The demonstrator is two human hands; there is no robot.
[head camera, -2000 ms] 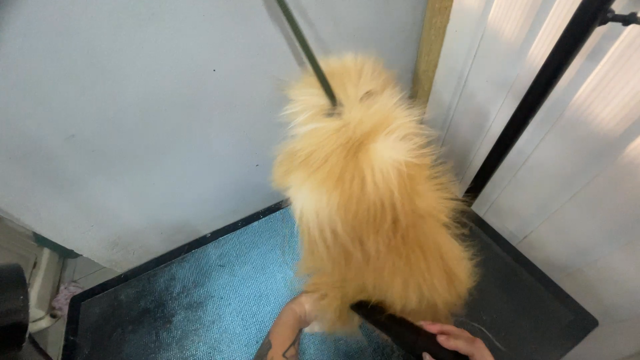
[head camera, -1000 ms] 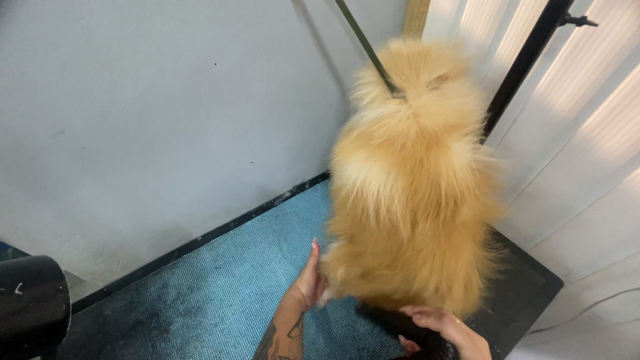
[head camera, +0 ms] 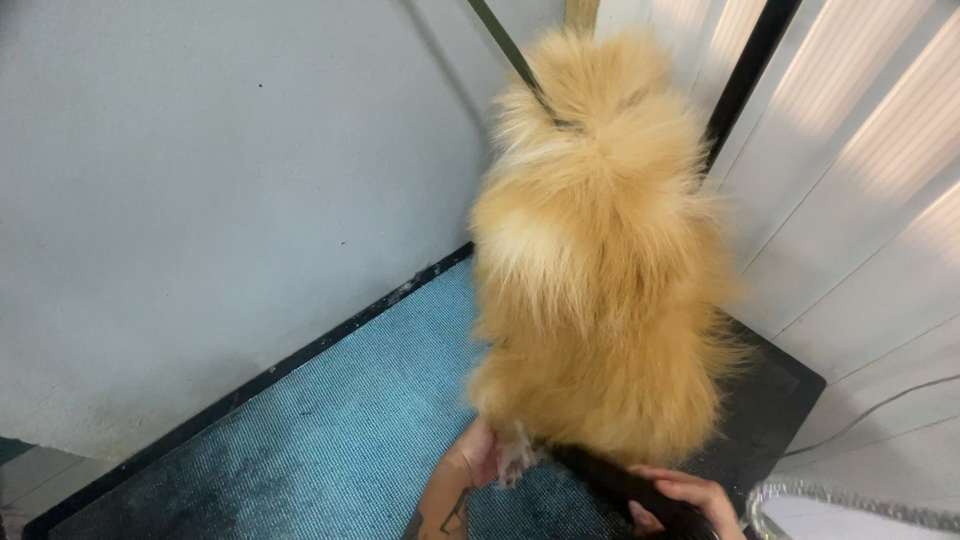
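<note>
A fluffy golden dog [head camera: 600,285] stands on the grooming table's blue textured mat [head camera: 360,405], its back toward me. A dark green strap [head camera: 510,49] runs from above to its neck. My left hand [head camera: 480,454] is at the dog's rear left side, against a pale, wet-looking paw [head camera: 517,459]; its fingers are partly hidden, so whether they grip the paw is unclear. My right hand [head camera: 690,499] is closed around a black tube-like tool [head camera: 611,476], likely a dryer nozzle, pointed at the fur low on the dog's rear.
A pale wall [head camera: 225,187] borders the table's black edge [head camera: 300,356] on the left. To the right are a white ribbed panel [head camera: 847,187], a black pole [head camera: 742,82] and a thin cable [head camera: 870,416]. A clear ribbed edge of some object [head camera: 847,502] shows at bottom right.
My left hand, lower and partly hidden by fur two seconds ago, was raised beside the dog's rear one second ago and now is at the paw. The black tool stays in my right hand. The view has shifted.
</note>
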